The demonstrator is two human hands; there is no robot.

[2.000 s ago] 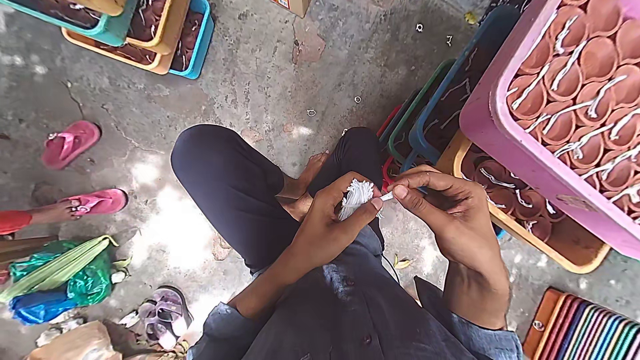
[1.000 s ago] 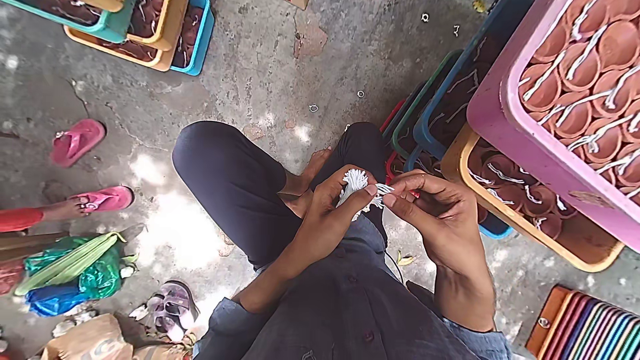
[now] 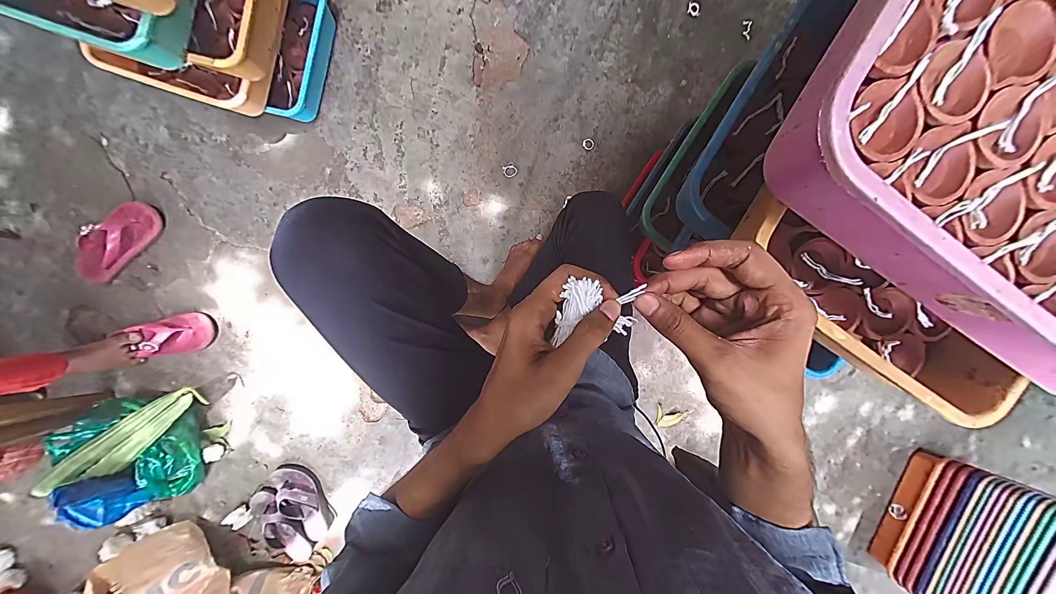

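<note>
My left hand (image 3: 540, 342) is closed around a bundle of white cotton wicks (image 3: 580, 299), whose looped or cut ends stick out between thumb and fingers. A few strands (image 3: 631, 294) poke out past the left thumb toward my right hand (image 3: 734, 322), whose thumb and index finger meet at their tips. To the right, a pink plastic crate (image 3: 825, 165) holds rows of small clay lamps (image 3: 957, 82) with white wicks lying in them. Below it, a yellow crate (image 3: 973, 404) holds more clay lamps (image 3: 887, 309) with wicks.
Blue and green crates (image 3: 701, 198) stand beyond my knee, and stacked crates (image 3: 305, 66) at the upper left. Pink flip-flops (image 3: 120, 239), another person's foot (image 3: 115, 353), plastic bags (image 3: 169, 454) and sandals (image 3: 293, 511) are on the left. A striped item (image 3: 973, 520) lies at lower right.
My right hand's fingers have shifted at the protruding strands, and its other fingers are more spread. My left hand still holds the wick bundle.
</note>
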